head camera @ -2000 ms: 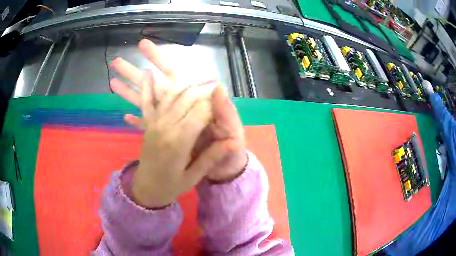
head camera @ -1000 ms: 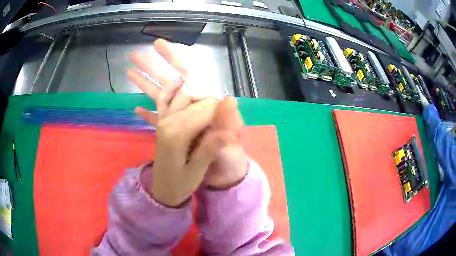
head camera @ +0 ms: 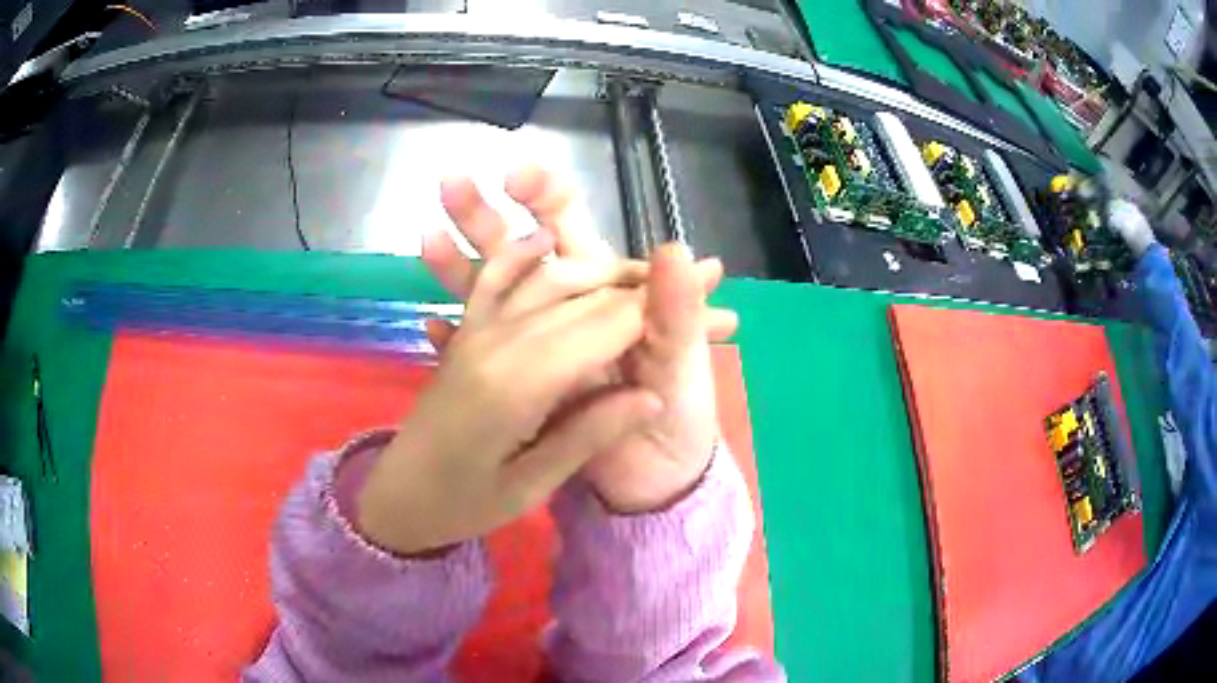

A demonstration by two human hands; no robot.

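Note:
My bare left hand (head camera: 514, 387) lies across my bare right hand (head camera: 661, 434) in front of my chest. The palms face each other and the fingers cross, with fingertips spread at the upper left and the right. No object shows in either hand; the space between the palms is hidden. The hands are above the red mat (head camera: 240, 520), which lies on the green mat (head camera: 834, 467). A bundle of bluish clear strips (head camera: 254, 316) runs along the red mat's far edge, partly behind my hands.
Beyond the bench is a conveyor (head camera: 360, 134) with circuit boards (head camera: 861, 174) on black carriers at right. A second red pad (head camera: 1014, 587) bears one board (head camera: 1092, 460). A person's blue sleeve (head camera: 1181, 320) reaches in at right. Tweezers (head camera: 43, 420) and papers (head camera: 14, 554) lie at left.
My joined hands have moved right and slightly down, still crossed. The boards on the conveyor have shifted slightly. The other person's gloved hand has moved to a board at the far right.

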